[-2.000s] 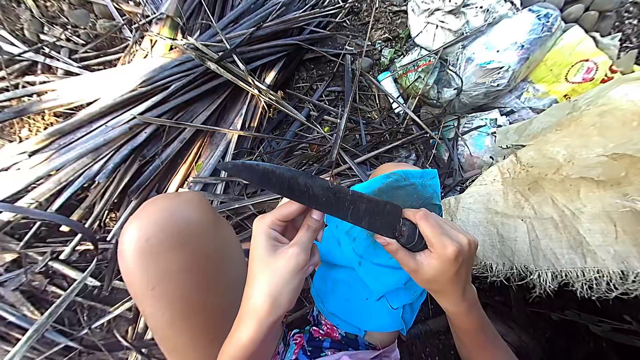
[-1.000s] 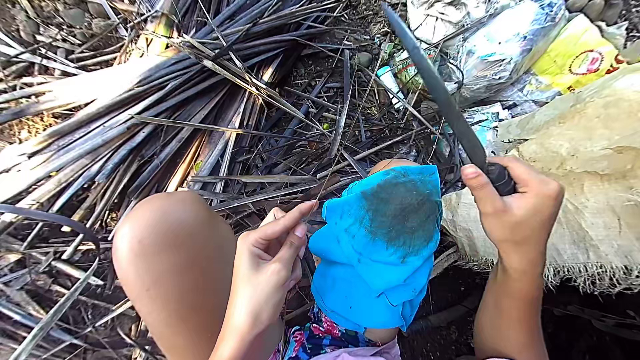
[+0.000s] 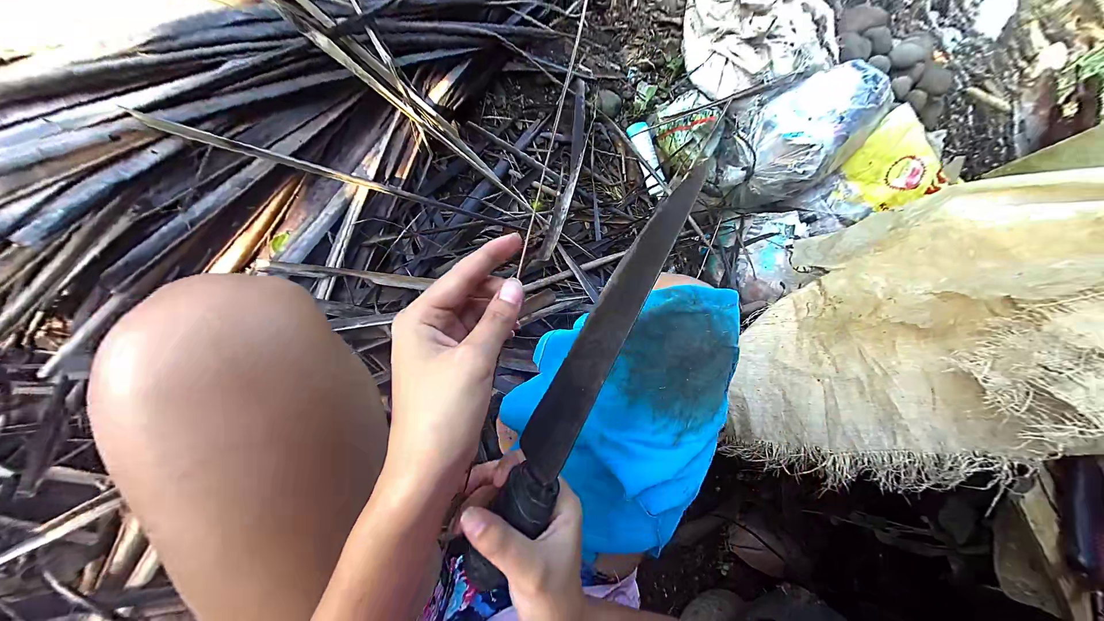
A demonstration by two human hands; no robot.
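Note:
A large knife with a long dark blade point(image 3: 604, 345) points up and to the right, its black handle in my right hand point(image 3: 535, 552) low in the middle of the view. My left hand point(image 3: 457, 336) is raised just left of the blade, with thumb and forefinger close around a thin strand point(image 3: 552, 155), seemingly a leaf midrib, that rises from the fingertips. A blue cloth point(image 3: 673, 466) with a dark stain is draped over one knee, behind and right of the blade. The other knee is bare, left of my left hand.
Long dry palm leaves point(image 3: 216, 155) lie heaped at upper left. Clear plastic bags point(image 3: 819, 129), a yellow plastic bag point(image 3: 893, 164) and rounded stones point(image 3: 906, 56) are at upper right. A frayed tan sack point(image 3: 906, 345) spreads across the right side. Leaf debris covers the ground between.
The knife has gone from lying across the blue cloth, to upright at the right, to slanting beside my left hand. My right hand has moved left and down since one second ago.

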